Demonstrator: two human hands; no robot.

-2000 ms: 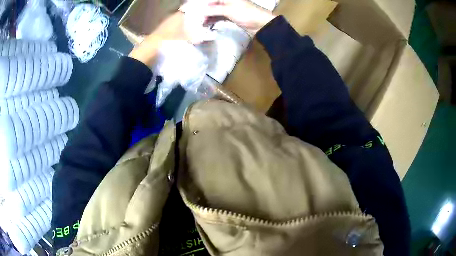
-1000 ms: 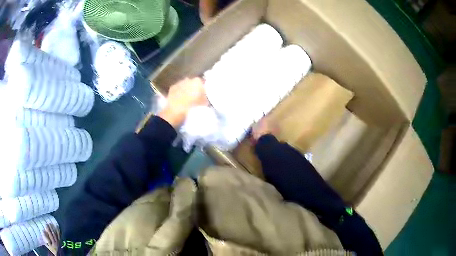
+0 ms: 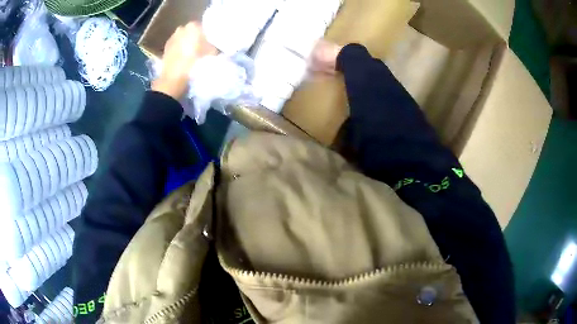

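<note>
Two white stacks of round parts (image 3: 290,35) lie side by side in the open brown carton (image 3: 482,101), overexposed and cut off by the top edge. A crinkled clear poly bag (image 3: 221,81) bunches at their near end. My left hand (image 3: 183,56) is at that end with the bag bunched in and beside it; its fingers are blurred. My right hand (image 3: 326,57) is against the right side of the right stack; its fingers are partly hidden, and its grip is unclear.
A brown cardboard sheet (image 3: 326,104) lies right of the stacks. More white stacks (image 3: 47,168) are piled on the table at left. A white tangle (image 3: 101,52) and a green fan (image 3: 82,5) are at upper left. A blue patch (image 3: 183,171) shows below the left forearm.
The view has shifted, so the carton sits higher in the picture. My right hand has moved a little farther along the stack. My left hand stays by the bag end.
</note>
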